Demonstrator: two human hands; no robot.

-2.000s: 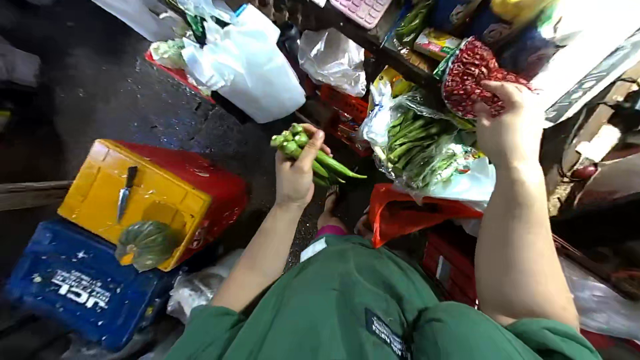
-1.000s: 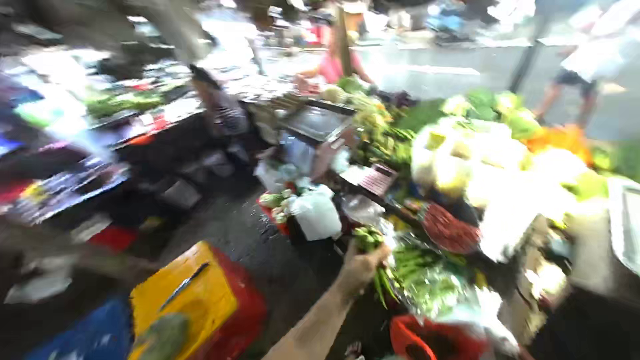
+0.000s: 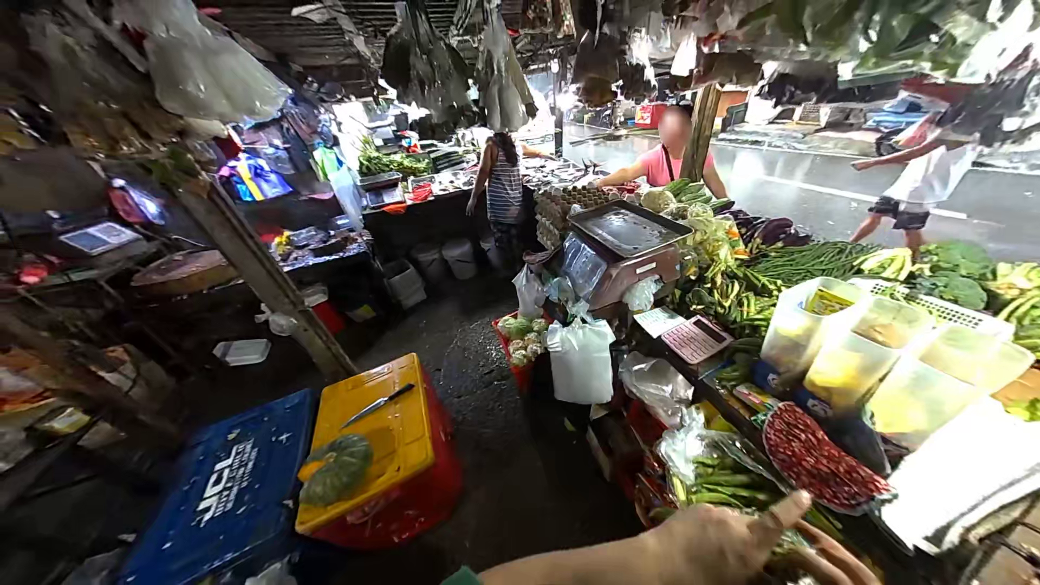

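My left hand (image 3: 731, 540) reaches in from the bottom edge, thumb and fingers spread apart, over the near side of a plastic bag of long green pods (image 3: 727, 483). Greens show between the thumb and fingers; whether the hand grips any of them is hidden. Just beyond the hand lies a net bag of small red produce (image 3: 821, 455). My right hand is out of view. A pink calculator (image 3: 696, 339) rests on the stall ledge beside a weighing scale (image 3: 626, 252). At left, a knife (image 3: 378, 405) and a cut squash (image 3: 337, 470) lie on a yellow lid (image 3: 406, 439).
A blue cooler box (image 3: 227, 487) stands at lower left, near a slanted wooden post (image 3: 268, 284). A filled white plastic bag (image 3: 582, 361) hangs beside the scale. Clear plastic containers (image 3: 886, 349) line the right side. A person in pink (image 3: 662, 162) stands across the vegetables.
The view has swung up toward the street. Two seconds ago my left hand held green pods and my right hand touched the red produce; now the left is over the bagged pods and the right is out of view.
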